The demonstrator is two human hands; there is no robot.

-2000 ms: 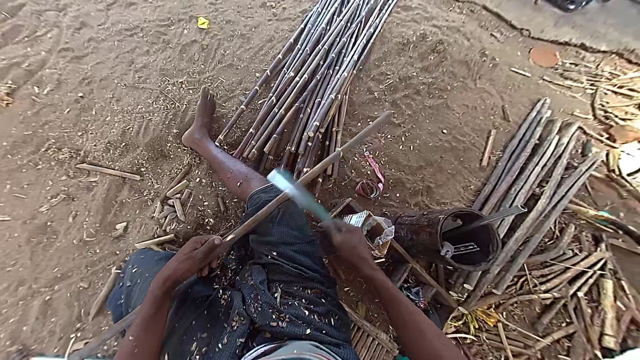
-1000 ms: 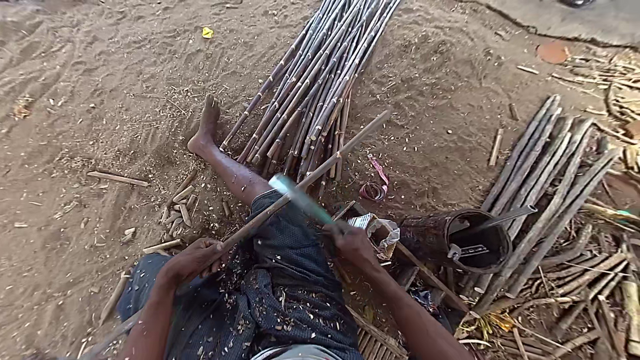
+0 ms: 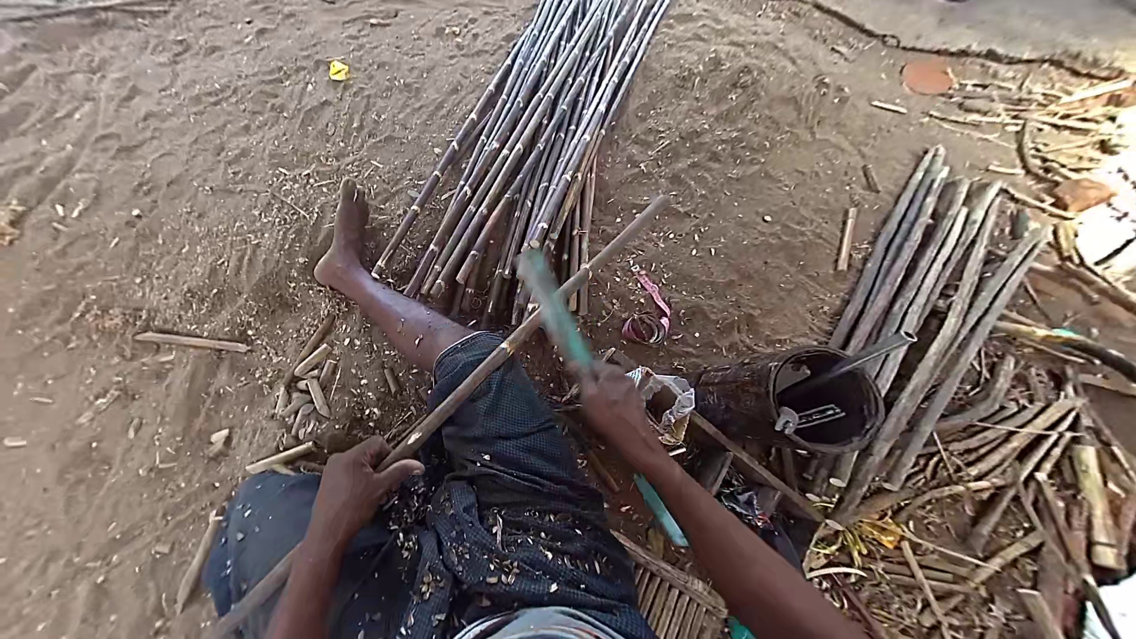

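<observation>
A long wooden stick (image 3: 470, 383) lies slantwise over my lap and raised thigh, its far end out past my knee. My left hand (image 3: 359, 488) is closed around it near my hip. In my right hand (image 3: 617, 408) is a blurred green tool, probably a knife (image 3: 564, 324), which crosses the stick beyond my knee. Whether it touches the stick cannot be told. A green strip (image 3: 661, 510) shows below my right wrist; it may be the tool's other end. Pale shavings cover the dark checked cloth (image 3: 524, 461) on my lap.
A bundle of jointed canes (image 3: 550, 115) lies ahead. At right are a dark metal container (image 3: 737, 399) holding tools, grey sticks (image 3: 932, 311) and piled branches (image 3: 1003, 453). A pink ribbon (image 3: 652, 306) lies beyond my right hand. Wood offcuts (image 3: 311, 390) are scattered at left.
The green tool now points more steeply away from me across the stick. My left hand keeps its hold on the stick, and my right hand still holds the tool.
</observation>
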